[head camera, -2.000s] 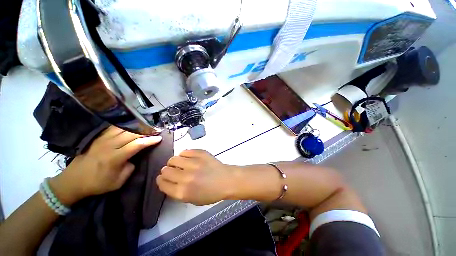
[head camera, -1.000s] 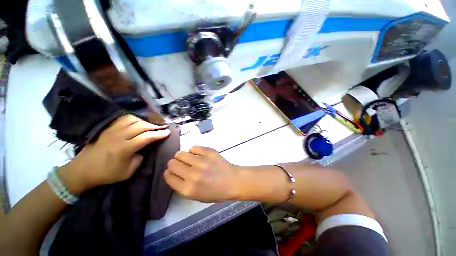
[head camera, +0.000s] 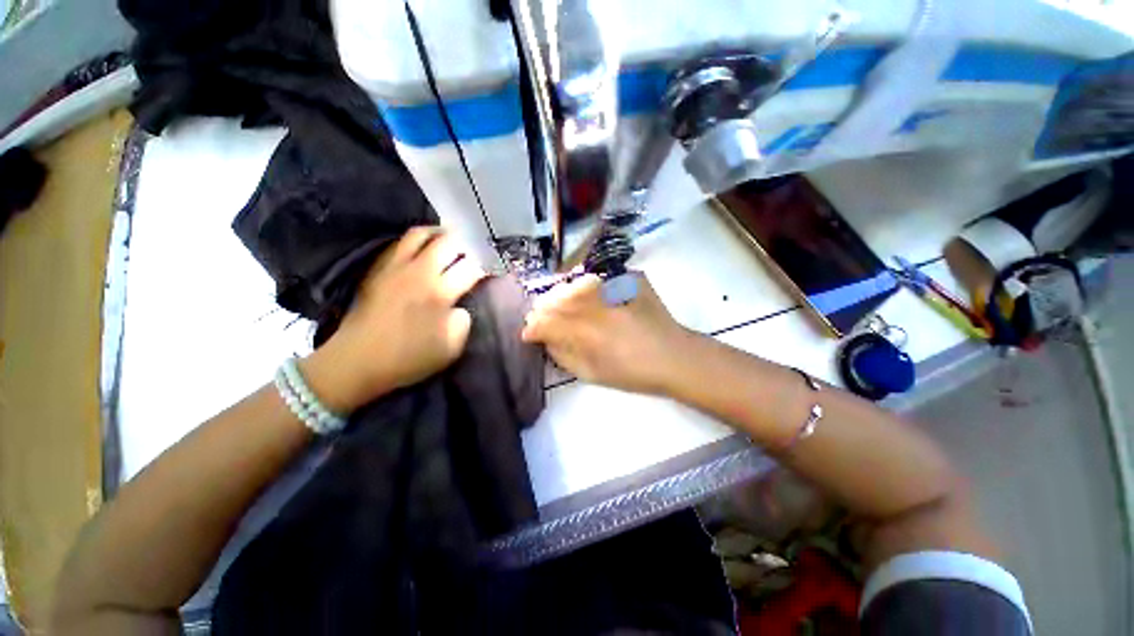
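A dark garment piece (head camera: 423, 460) lies on the white table and hangs over its front edge, with a dark grey-brown folded strip (head camera: 512, 354) along its right side. My left hand (head camera: 404, 311) presses on the cloth left of the presser foot, fingers bent. My right hand (head camera: 603, 333) is at the strip's right edge beside the presser foot (head camera: 529, 263), fingertips together against the cloth; whether they pinch it is hard to tell. The white sewing machine (head camera: 435, 112) with a blue stripe stands behind. The needle is blurred.
A smartphone (head camera: 808, 249) lies under the machine arm, with a blue round object (head camera: 877, 364) in front. Coloured small tools (head camera: 939, 298) and tape rolls (head camera: 995, 242) are at right. More dark cloth (head camera: 236, 56) is heaped behind left. A ruler strip (head camera: 647, 499) runs along the front edge.
The view has swung left, so things appear further right. My right hand has moved in from the strip's lower right edge to beside the presser foot. My left hand stays on the cloth.
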